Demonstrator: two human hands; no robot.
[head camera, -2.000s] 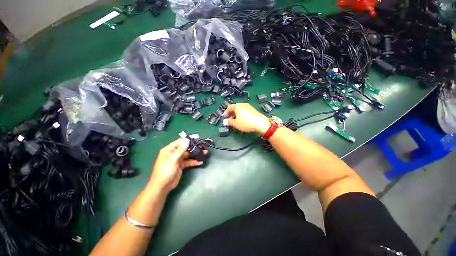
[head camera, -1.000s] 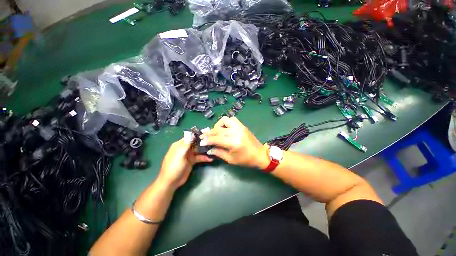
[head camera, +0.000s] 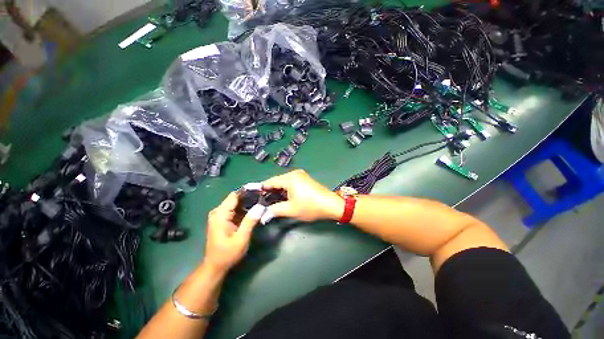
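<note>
My left hand (head camera: 228, 232) and my right hand (head camera: 295, 196) meet in front of me over the green table, with white coverings on some fingertips. Between their fingers they hold a small black housing (head camera: 259, 197), mostly hidden by the fingers. A folded bundle of black cable (head camera: 371, 177) lies to the right of my right hand. Its thin cord leads toward green circuit boards (head camera: 457, 167). Loose black-grey shell pieces (head camera: 285, 157) lie beyond my hands.
Clear plastic bags (head camera: 159, 122) of black parts stand behind. A large pile of black cables (head camera: 424, 56) lies back right, and another dark pile (head camera: 66, 245) fills the left. A blue stool (head camera: 553, 179) stands beyond the curved table edge (head camera: 493, 182).
My right hand has come from the loose shells to my left hand, and both now close around the black housing. The cord no longer shows stretched between my hands.
</note>
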